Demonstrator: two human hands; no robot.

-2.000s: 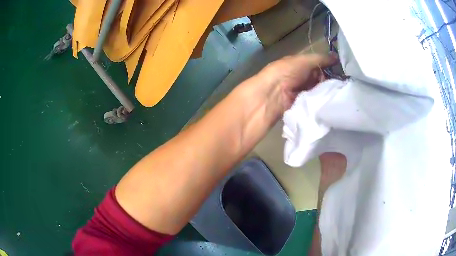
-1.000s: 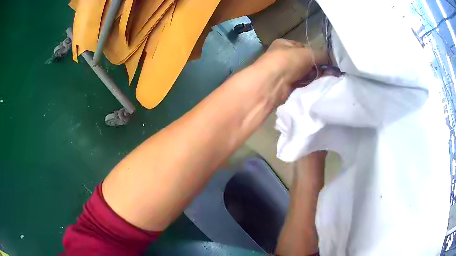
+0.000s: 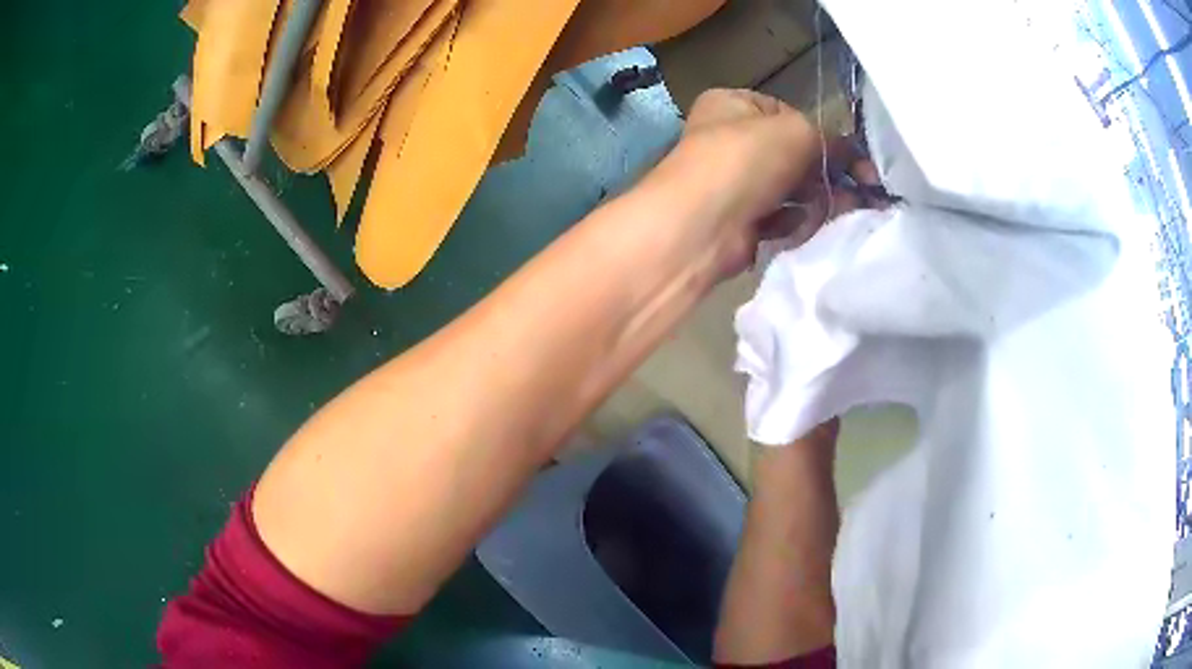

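A large white cloth cover point(image 3: 1007, 431) hangs down the right side, with a gathered, crumpled corner near the middle. My left hand point(image 3: 771, 163) is bent at the cover's edge, above this corner. Its fingers are curled close to a thin dark cord or tie point(image 3: 869, 194) and partly hidden; what they grip cannot be made out. My right forearm reaches up from the bottom edge and passes behind the gathered corner, which hides my right hand. A hair-thin pale thread point(image 3: 822, 79) runs down beside my left hand.
Orange-yellow leather pieces point(image 3: 431, 157) hang at the upper left on a grey wheeled rack point(image 3: 290, 216). A grey-blue open bin point(image 3: 543, 529) stands below my left forearm on the green floor point(image 3: 131, 418). A beige panel point(image 3: 706, 373) lies behind the arms.
Since two seconds ago, my left hand has turned and its wrist shifted slightly up and left. My right forearm has come further into view from behind the cloth. The gathered corner has shifted slightly.
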